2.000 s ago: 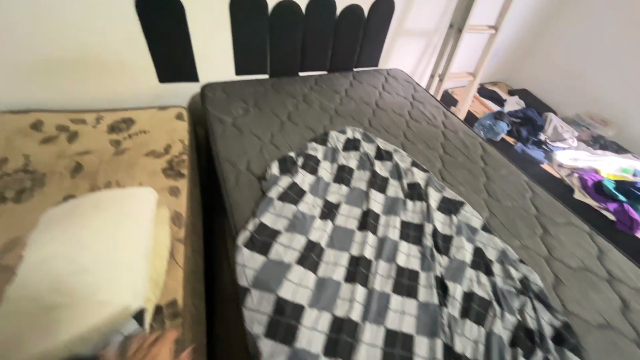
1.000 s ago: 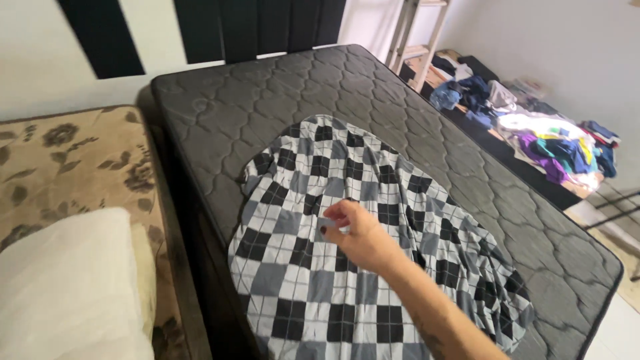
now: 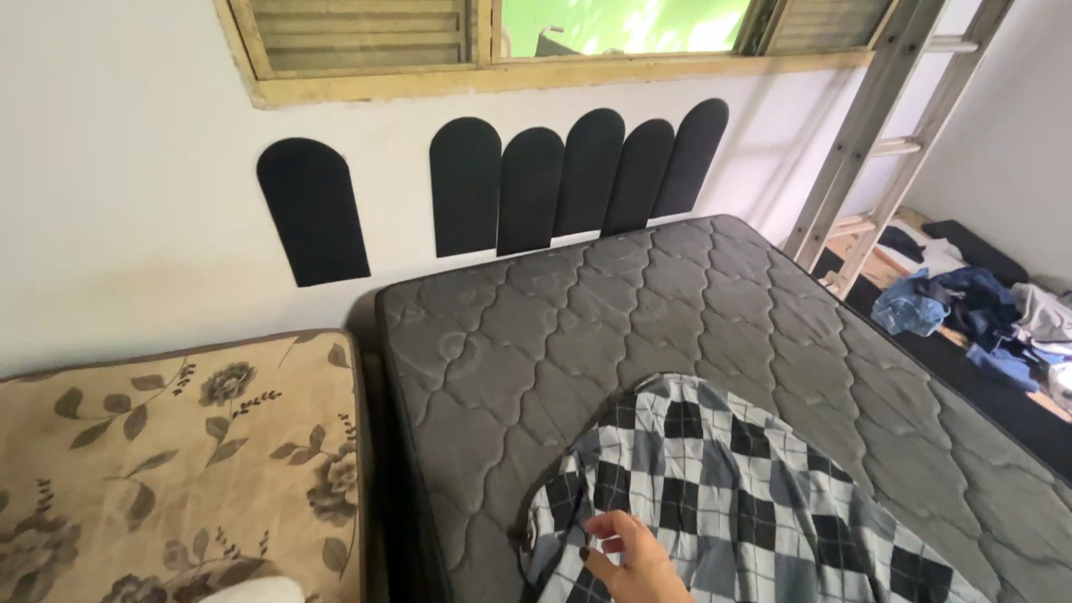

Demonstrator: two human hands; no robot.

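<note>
A black, grey and white checkered fitted sheet (image 3: 741, 486) lies loosely bunched on the dark grey quilted mattress (image 3: 636, 327). My right hand (image 3: 632, 557) is at the bottom of the view, over the sheet's left part and close to its gathered edge. Its fingers are curled, with thumb and forefinger a little apart and no cloth visible between them. I cannot see my left hand. At the lower left is a beige mattress with a floral pattern (image 3: 176, 452), and part of a white pillow (image 3: 255, 590) shows on it.
A narrow dark gap separates the two mattresses. Black rounded panels (image 3: 465, 184) are fixed to the white wall below a wooden-framed window (image 3: 377, 82). An aluminium ladder (image 3: 837, 180) leans at the right, beside piled clothes (image 3: 980, 306) on a low surface.
The view has tilted up, bringing the window in. A hand was at the lower left two seconds ago; one second ago my right hand was over the middle of the sheet, and now it is near its left edge.
</note>
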